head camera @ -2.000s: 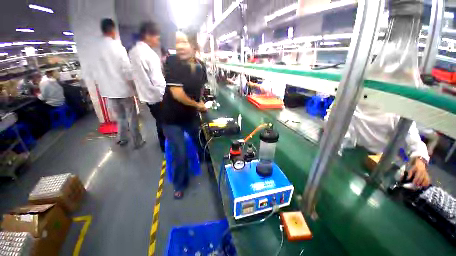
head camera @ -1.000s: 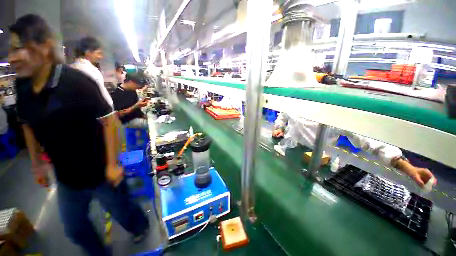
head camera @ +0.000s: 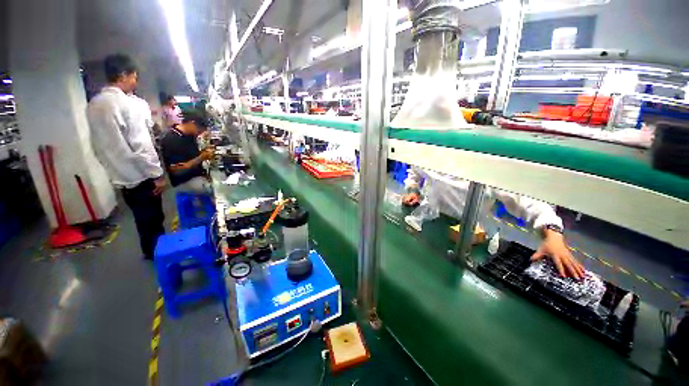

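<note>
Neither of my hands is in the picture. Nearest in front of me, the blue glue dispenser controller (head camera: 291, 305) stands at the near left end of the green bench. A dark clear cylinder (head camera: 298, 241) stands on its top, with an orange tube beside it. A black and red air regulator with a round gauge (head camera: 239, 268) is at its left. The square wooden block (head camera: 347, 345), with a red-brown rim and pale centre, lies flat to the right of the controller. A thin hose runs from the controller's front.
A metal post (head camera: 371, 166) rises beside the block, and a shelf with a green top (head camera: 521, 147) crosses overhead. Across the line, a person's hand (head camera: 557, 256) touches wrapped pieces on a black divided tray (head camera: 498, 264). Blue stools (head camera: 189, 256) and people are at left.
The view has turned from the aisle towards the bench. The person in black walking close at left has left the picture. The hand across the line has moved onto the wrapped pieces.
</note>
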